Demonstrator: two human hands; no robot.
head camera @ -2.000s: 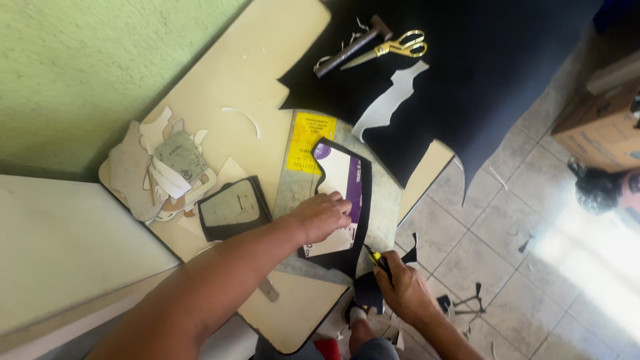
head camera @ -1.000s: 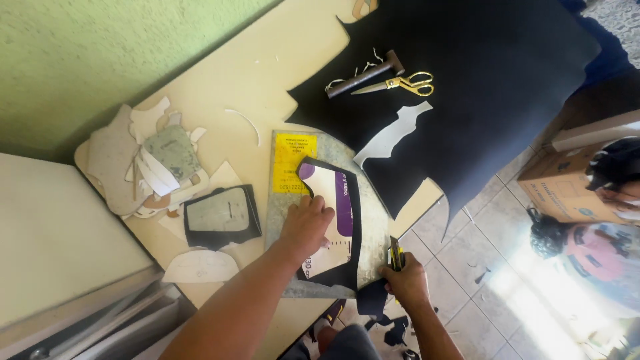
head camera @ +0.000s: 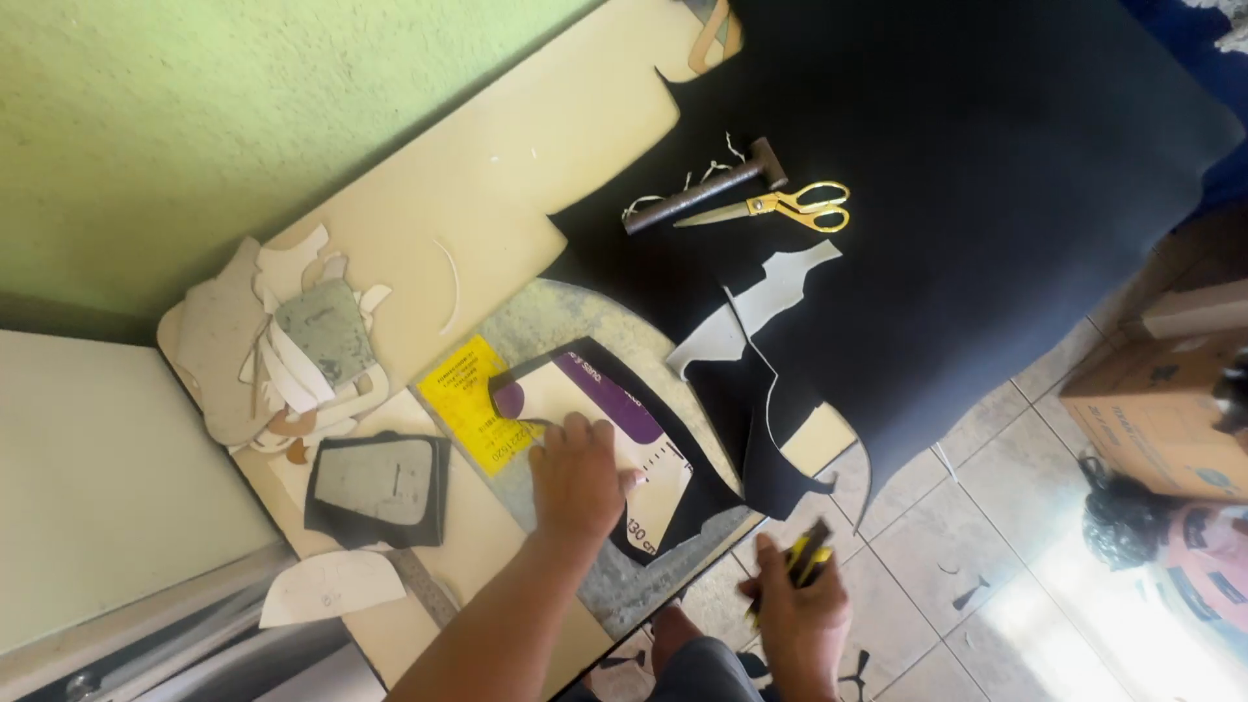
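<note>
My left hand presses on a printed card pattern, white and purple, which lies on a black leather piece over a grey cutting board. In my right hand is a yellow and black utility knife, off the table's near edge and apart from the leather. A large black hide covers the far right of the table. On it rest a hammer, gold-handled scissors and a light grey pattern piece.
Card patterns are piled at the left, near a grey template on black leather. A half-round white piece lies below it. At the right are a cardboard box and another person. Black scraps lie on the tiled floor.
The card and its leather have turned on the board under my left hand. The leather near the light grey piece is now folded or shifted across its lower end. The knife remains in my right hand.
</note>
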